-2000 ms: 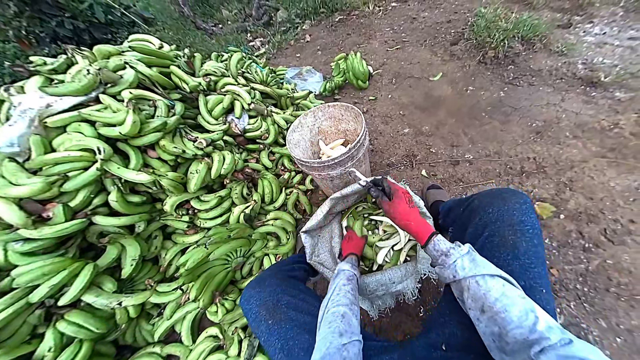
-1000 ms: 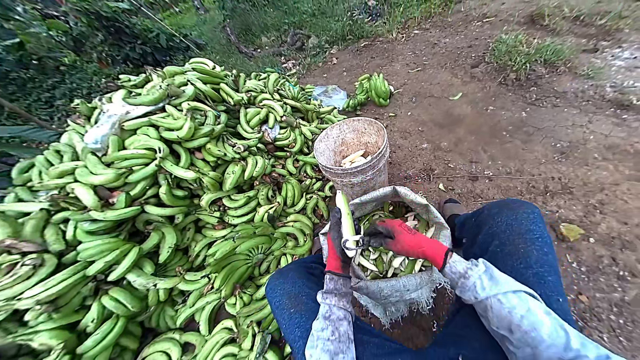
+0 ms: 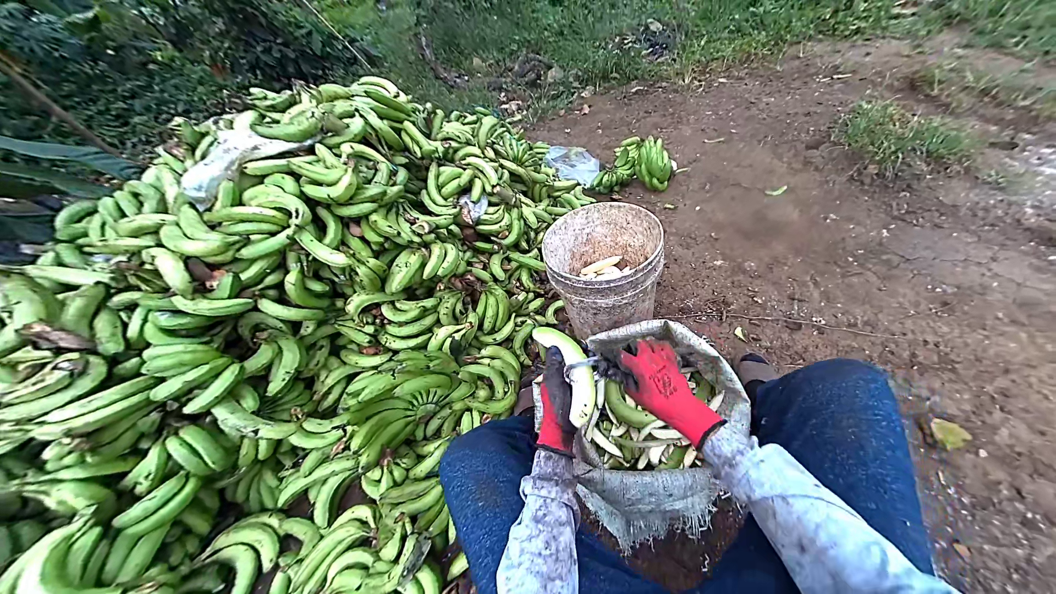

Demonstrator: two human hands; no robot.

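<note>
My left hand (image 3: 558, 404), in a red and black work glove, grips a green banana (image 3: 580, 388) partly stripped of its peel, held over the left rim of a woven sack. My right hand (image 3: 662, 386), gloved alike, is closed on a small metal peeling tool (image 3: 587, 362) laid against the banana's side; its handle is mostly hidden by the fingers. Between my knees, the open woven sack (image 3: 652, 493) holds strips of peel and a curved green piece. Just beyond it stands a dirty white plastic bucket (image 3: 605, 301) with several pale peeled bananas (image 3: 602, 267) inside.
A large heap of green bananas (image 3: 330, 363) fills the left side, up against my left leg. Pieces of clear plastic (image 3: 573, 164) and a small bunch of green bananas (image 3: 652, 163) lie behind the bucket. Bare brown soil (image 3: 792, 223) stretches to the right, with a grass tuft (image 3: 901, 136).
Two seconds ago both hands were low over the sack's contents. The left hand has come up with a banana, and the right hand has brought the tool to it. The view has shifted.
</note>
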